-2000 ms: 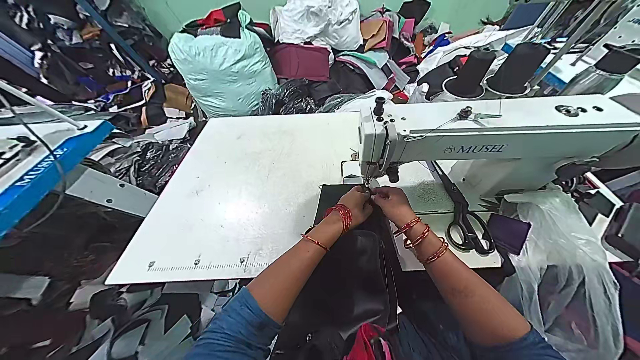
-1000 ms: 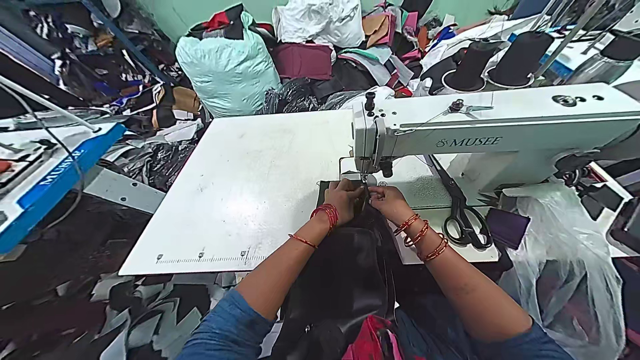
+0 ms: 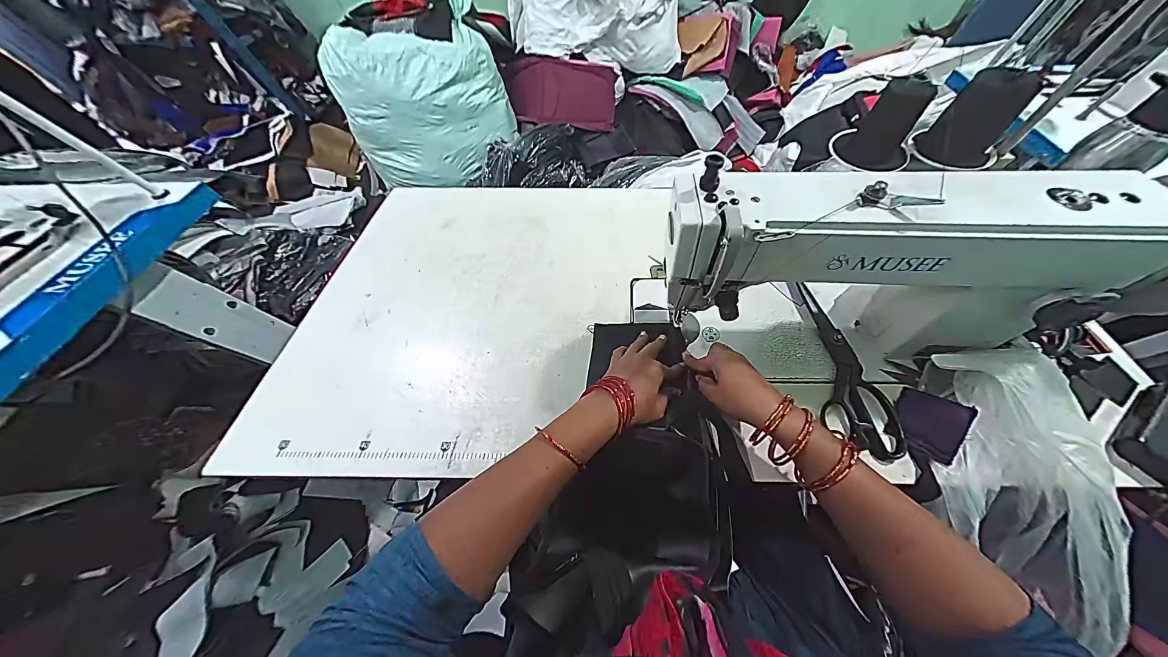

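Observation:
Black sheet material (image 3: 616,343), leather-like lower down, lies under the needle area of a white sewing machine (image 3: 876,251) and hangs over the table's front edge. My left hand (image 3: 643,379) rests on it with fingers spread, pressing it down just in front of the presser foot. Its right edge is pinched between the thumb and fingers of my right hand (image 3: 735,381), close to the needle. The needle tip is too small to make out. Black-handled scissors (image 3: 853,392) lie right of my right hand, beside a dark purple piece (image 3: 937,425).
The white table (image 3: 438,319) has a printed scale along its front edge. Black thread cones (image 3: 981,119) stand behind the machine. A translucent plastic bag (image 3: 1031,493) hangs at the right. Stuffed bags and fabric scraps (image 3: 561,91) are heaped behind the table; a blue-edged machine table (image 3: 109,265) stands left.
My left hand, earlier bunched close to the needle, now lies flatter on the black material and a little nearer me. My right hand stays near the material's right edge.

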